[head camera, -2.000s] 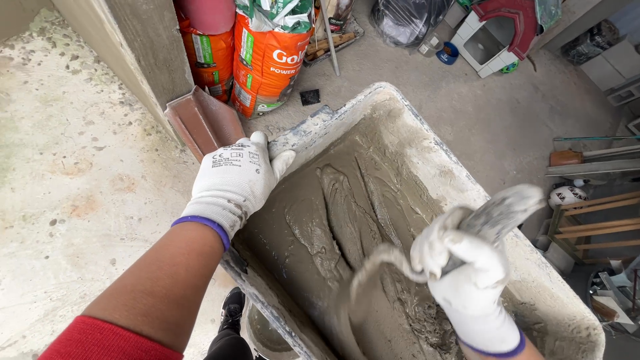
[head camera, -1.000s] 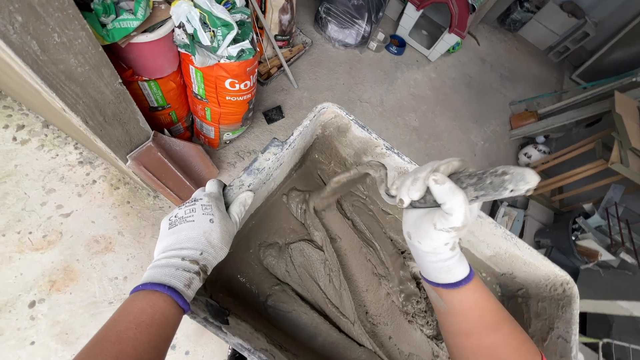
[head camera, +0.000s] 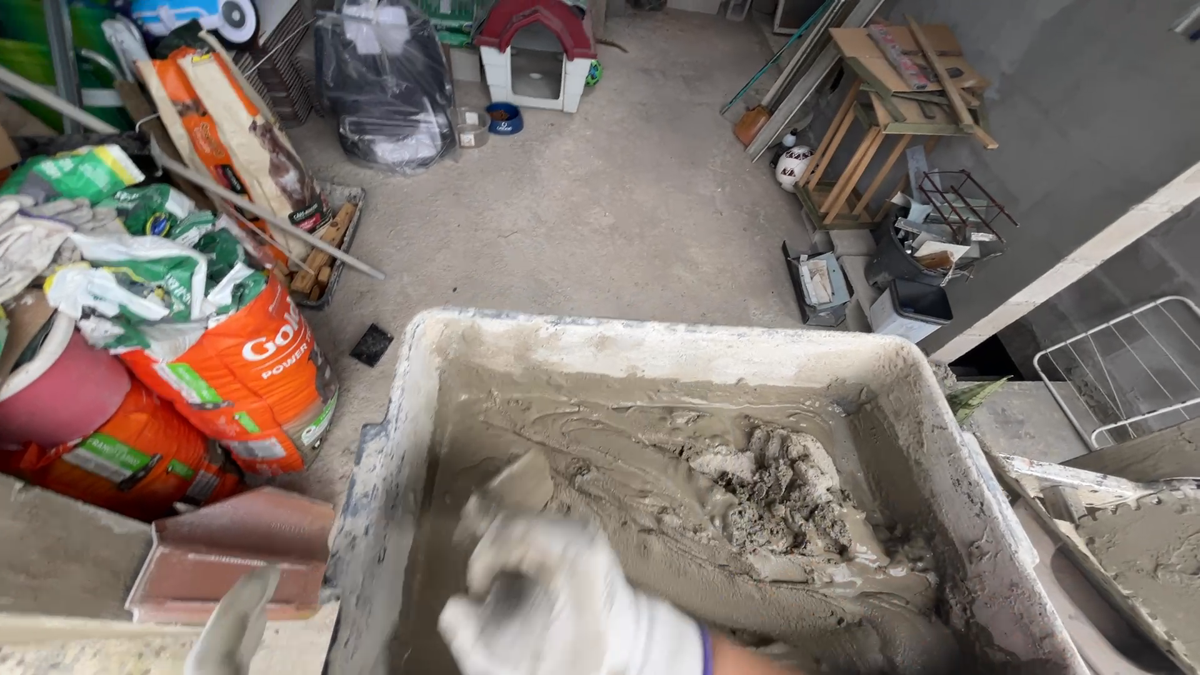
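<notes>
Wet grey mortar (head camera: 619, 525) lies in a large rectangular mixing tub (head camera: 675, 342), with a drier, crumbly lump of it toward the right. My right hand (head camera: 572, 600), in a white glove with a purple cuff edge, is over the near left part of the tub, blurred and curled around the handle of a trowel. The trowel's blade (head camera: 520, 483), coated with mortar, points away from me at the mortar's surface. Of my left hand (head camera: 234, 623) only a gloved finger or thumb shows at the bottom left, outside the tub beside a reddish-brown tile; the rest is out of frame.
Full orange bags (head camera: 272, 375) and a pink bucket (head camera: 66, 394) stand left of the tub. Beyond it are a pet house (head camera: 534, 70) and a blue bowl (head camera: 504, 119) on the concrete floor. A wooden stool (head camera: 867, 141) and a bucket of scraps (head camera: 900, 258) stand at the right.
My right hand has moved with the trowel from the tub's right side to its near left. My left hand has mostly left the frame. The view has turned to the right.
</notes>
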